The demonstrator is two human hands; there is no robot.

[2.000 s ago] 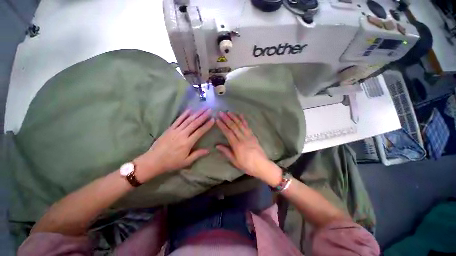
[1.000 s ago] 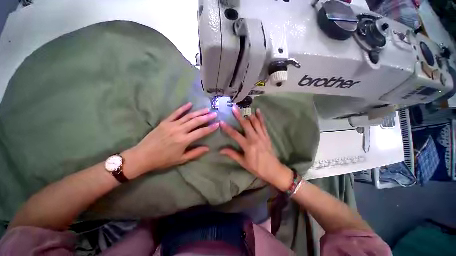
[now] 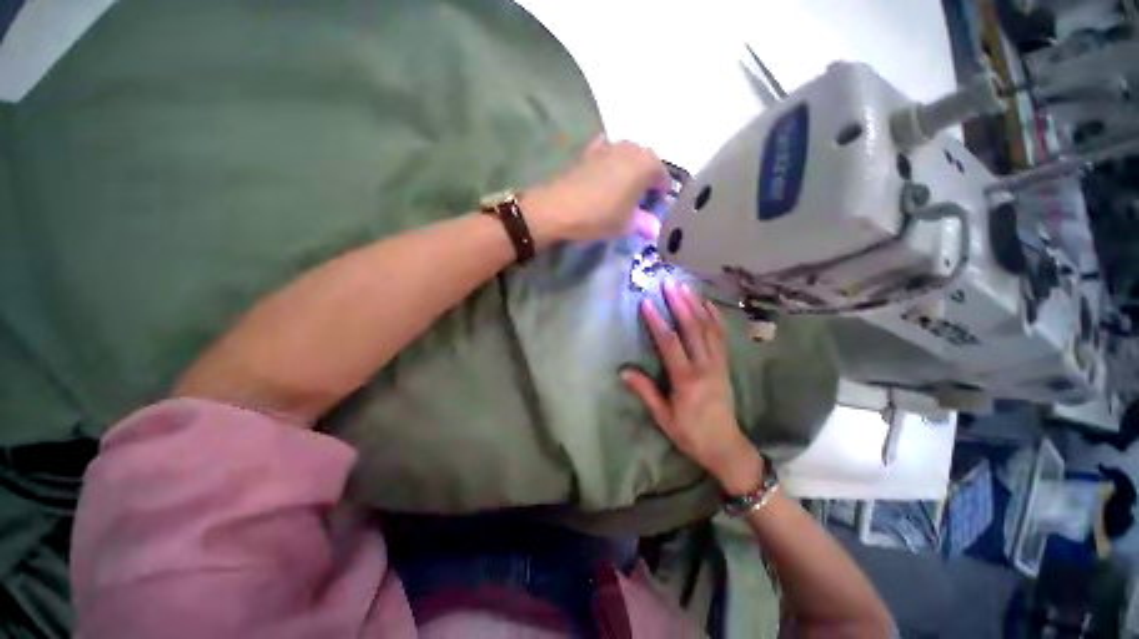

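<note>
The large green fabric (image 3: 312, 137) lies over the machine table and down towards my lap. The white sewing machine (image 3: 862, 187) stands over its right part, with its head end and blue badge towards me. The presser foot (image 3: 648, 268) is lit bright white-violet on the cloth. My left hand (image 3: 612, 190) is behind and left of the foot, fingers bent at the cloth's edge; its fingertips are partly hidden, so its hold is unclear. My right hand (image 3: 690, 381) lies flat on the cloth just in front of the foot, fingers spread, holding nothing.
A slim dark tool (image 3: 764, 71) lies on the white table (image 3: 662, 56) behind the machine head. Baskets (image 3: 1034, 506) with blue cloth stand at the lower right. Other equipment and shelves are at the far right.
The view has shifted to the machine's left end. My left hand has moved from the cloth in front of the foot to behind it, its fingers now bent. My right hand stays before the foot.
</note>
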